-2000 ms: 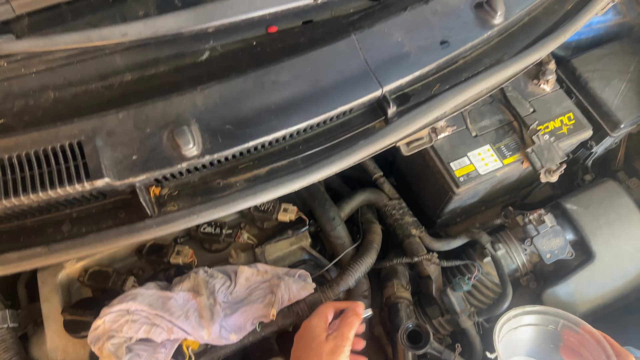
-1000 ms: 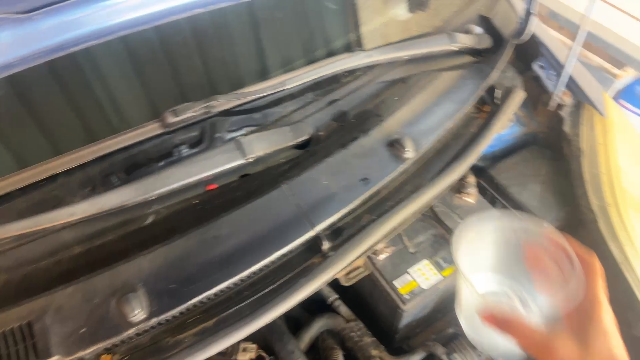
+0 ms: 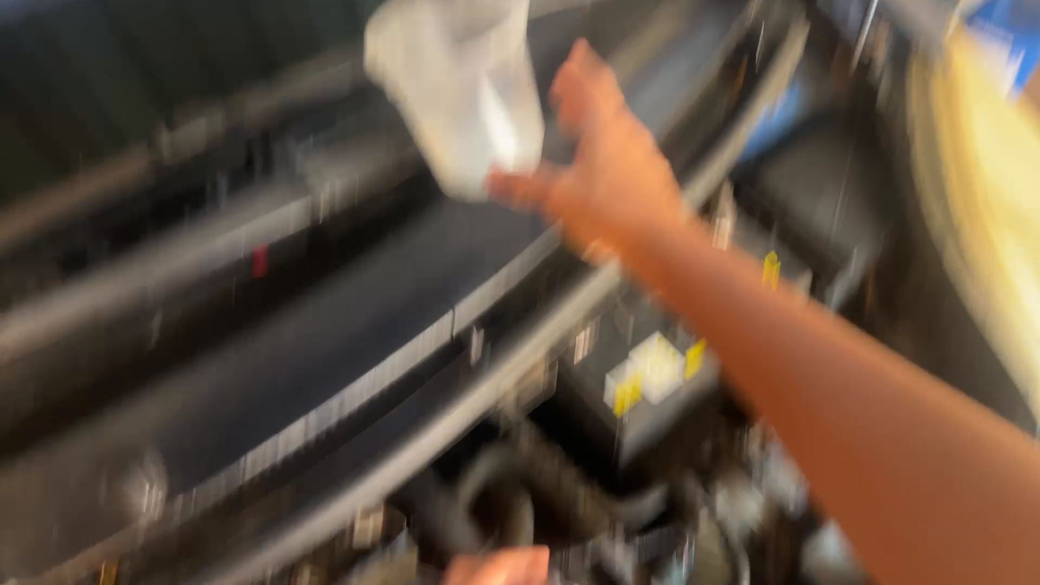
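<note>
A translucent plastic container (image 3: pixel 467 97) is over the black windshield cowl (image 3: pixel 366 325), near the top of the view. Beside its lower right side is my right hand (image 3: pixel 605 154), fingers spread; a fingertip meets or overlaps the container's lower end, and blur hides whether they touch. Only a small part of my left hand (image 3: pixel 500 566) shows at the bottom edge, over the engine bay, and what it holds cannot be seen.
A car battery (image 3: pixel 658 414) with white and yellow labels lies below my right forearm. Hoses (image 3: pixel 496 496) run through the engine bay. The rubber seal (image 3: pixel 487 374) crosses diagonally. A pale yellow curved surface (image 3: pixel 975 203) stands at the right.
My right hand held the container over the battery one second ago; both are now farther up and left, over the cowl, and the fingers have spread. The view has swung and is blurred.
</note>
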